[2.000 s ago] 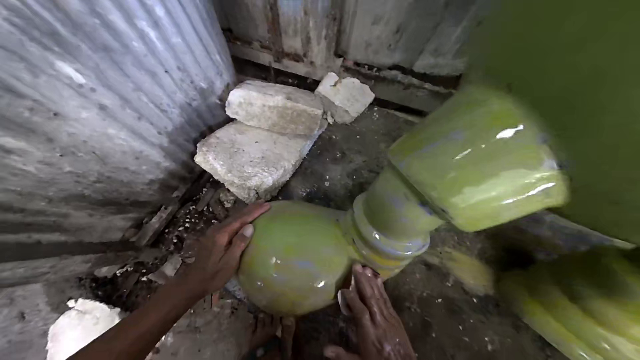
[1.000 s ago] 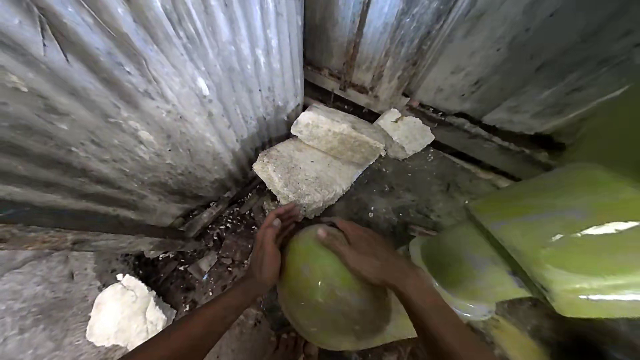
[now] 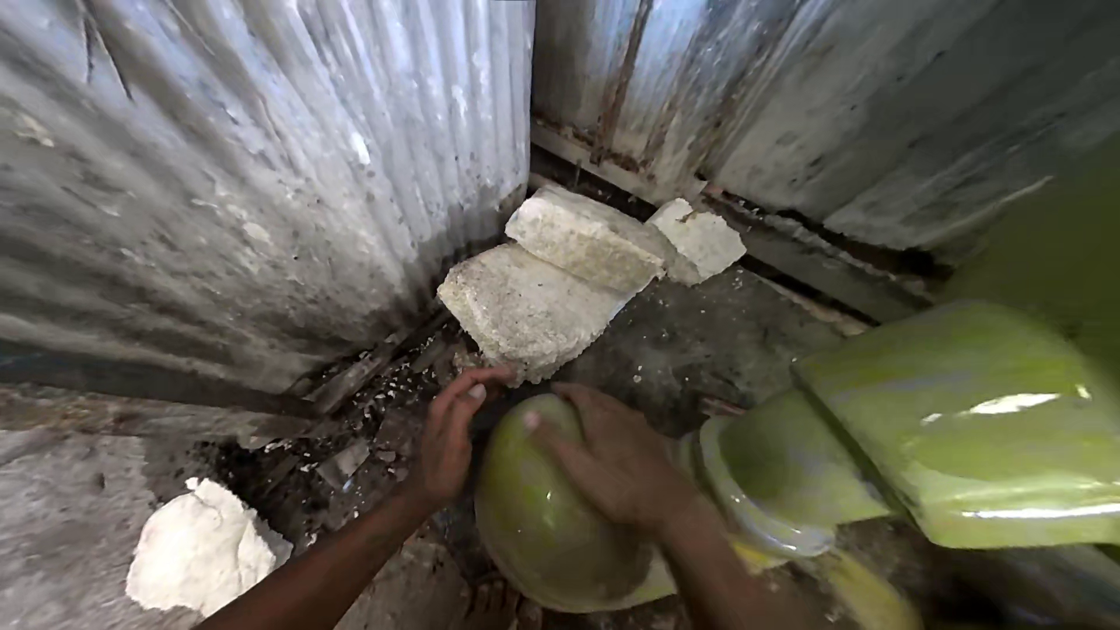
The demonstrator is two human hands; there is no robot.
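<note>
A glossy green rounded vessel part (image 3: 542, 516), apparently the bulb of a larger piece, lies low in the centre of the view. My right hand (image 3: 612, 455) rests spread on its upper right side, thumb over the top. Just left of the bulb, my left hand (image 3: 455, 429) has its fingers slightly bent and apart, with nothing in it. To the right, a ringed green neck (image 3: 787, 472) leads to a wide glossy green section (image 3: 980, 429). My right forearm hides where bulb and neck meet.
Rough pale blocks (image 3: 534, 306) lie by the corner of the corrugated metal wall (image 3: 350, 157), with a smaller chunk (image 3: 696, 241) beside them. A white lump (image 3: 197, 551) sits on the floor at lower left. Debris lines the wall's foot. Toes show below the bulb.
My right hand has moved from the bulb's lower right side to its upper side. My left hand, on the bulb two seconds ago, is now beside it. The view has swung left.
</note>
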